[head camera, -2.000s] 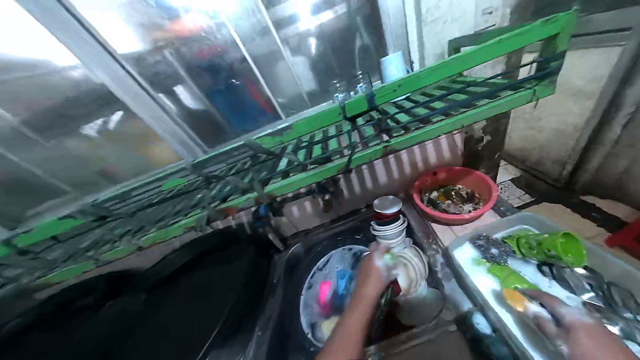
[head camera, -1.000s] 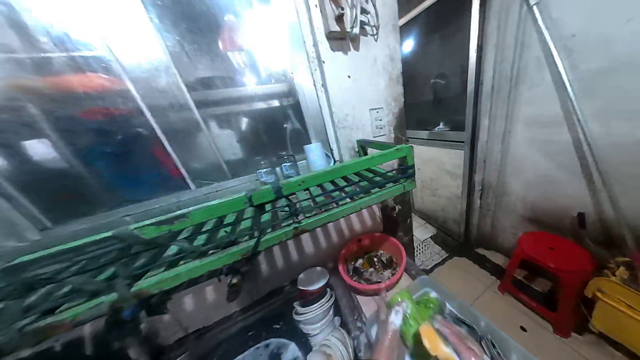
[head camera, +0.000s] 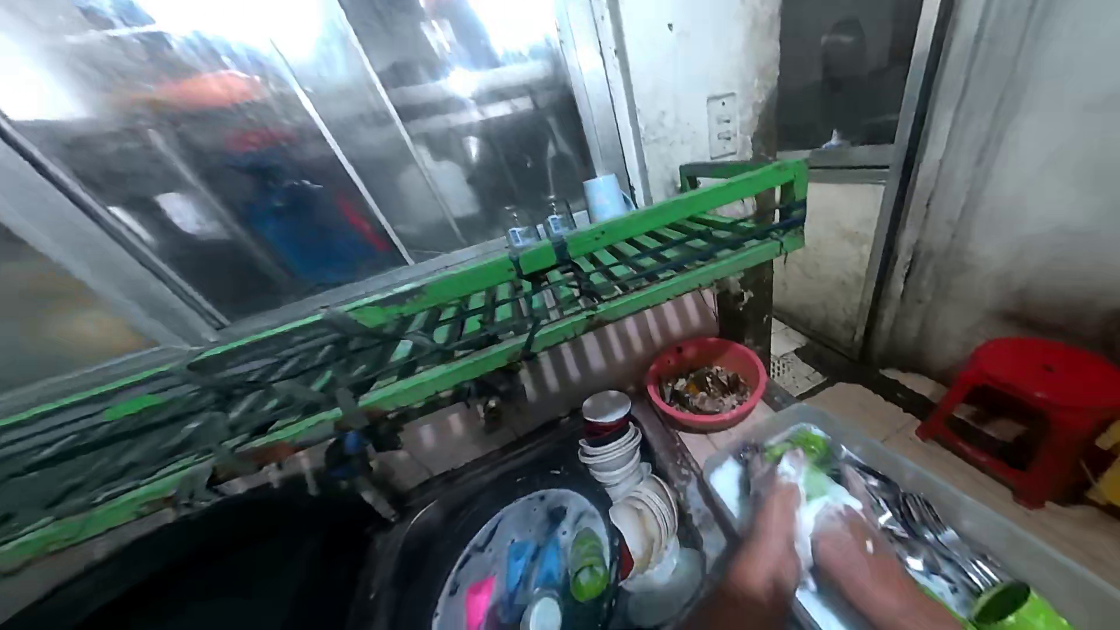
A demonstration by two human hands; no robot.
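My left hand [head camera: 766, 529] and my right hand [head camera: 853, 538] come together at the lower right, over a clear plastic tub [head camera: 980, 516]. Between them is a white, soapy mass, its kind unclear, against a green plastic item [head camera: 809, 455]. Forks [head camera: 941, 529] and spoons lie in suds in the tub, with a green cup [head camera: 1006, 604] near its front. Left of the hands, stacked white bowls [head camera: 611, 455] and tilted plates [head camera: 646, 525] stand in the dark sink. A round basin of soapy water [head camera: 477, 542] holds a green cup [head camera: 589, 564] and blue and pink items.
A red basin [head camera: 709, 420] of food scraps sits behind the tub. The green slatted rack [head camera: 647, 254] runs above the sink, with small glasses [head camera: 522, 234] and a light blue mug [head camera: 605, 198] behind its rail. A red plastic stool [head camera: 1041, 385] stands on the floor at right.
Two seconds ago my left hand was over the basin and stacked dishes; now it is beside my right hand over the tub. The orange-yellow item seen at my right hand is no longer visible.
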